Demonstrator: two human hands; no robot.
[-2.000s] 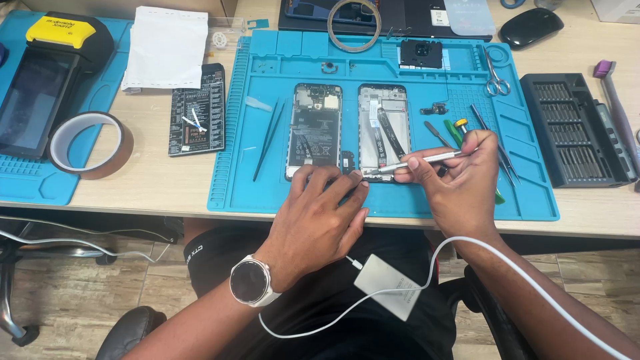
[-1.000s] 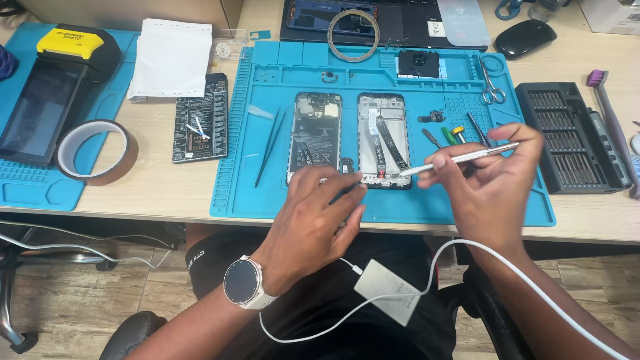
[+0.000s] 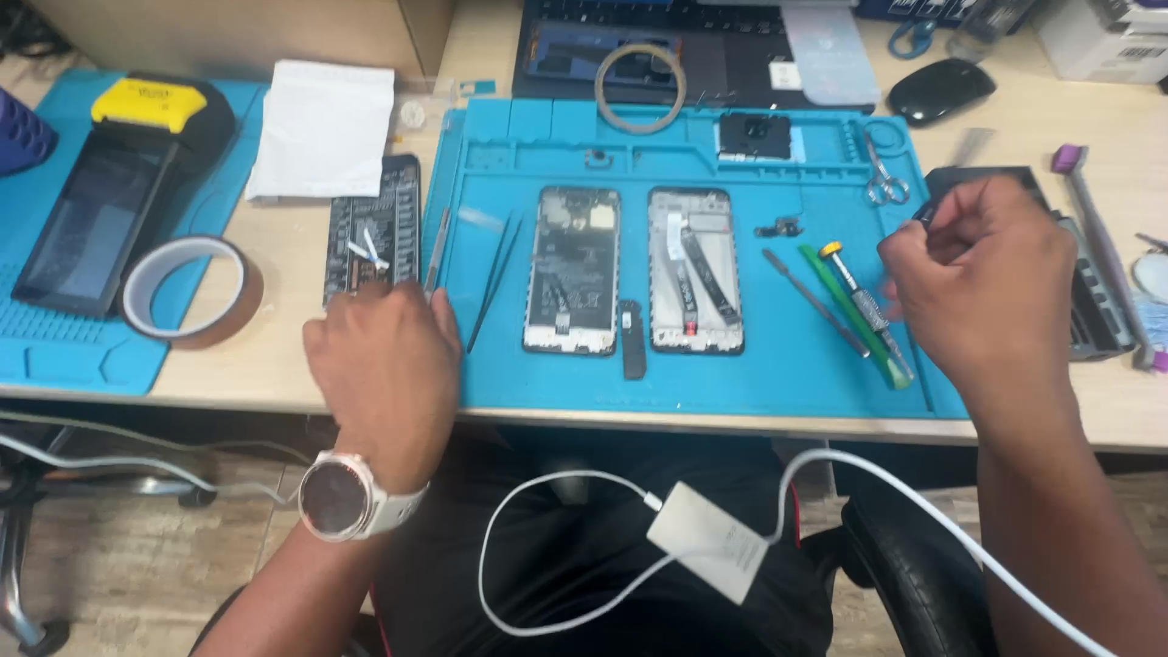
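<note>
My left hand (image 3: 383, 365) is at the mat's left edge, its thumb and finger closed at the lower end of a slim silver tool (image 3: 439, 246). Raised over the right edge, my blurred right hand (image 3: 985, 265) pinches a dark tool (image 3: 925, 215), mostly hidden by the fingers. Between the hands lie an opened phone with its battery (image 3: 575, 274) and a phone frame (image 3: 716, 210) with flex cables (image 3: 707, 274). A small dark phone part (image 3: 631, 338) sits between them. Black tweezers (image 3: 495, 283) lie left of the phone; a green pry tool (image 3: 853, 315) and a yellow-capped screwdriver (image 3: 853, 283) lie right.
The blue repair mat (image 3: 566, 388) carries scissors (image 3: 883, 178) and a tape ring (image 3: 641, 88) overlaps its rear edge. A bit case (image 3: 1100, 301) and toothbrush (image 3: 1104, 237) are at right. Brown tape (image 3: 193, 290) and a handheld terminal (image 3: 100, 214) stand left. A white cable (image 3: 931, 502) crosses my lap.
My left hand has moved left from the phones to the mat's left edge. My right hand has moved right, and the silver pen-like tool it held no longer shows in it.
</note>
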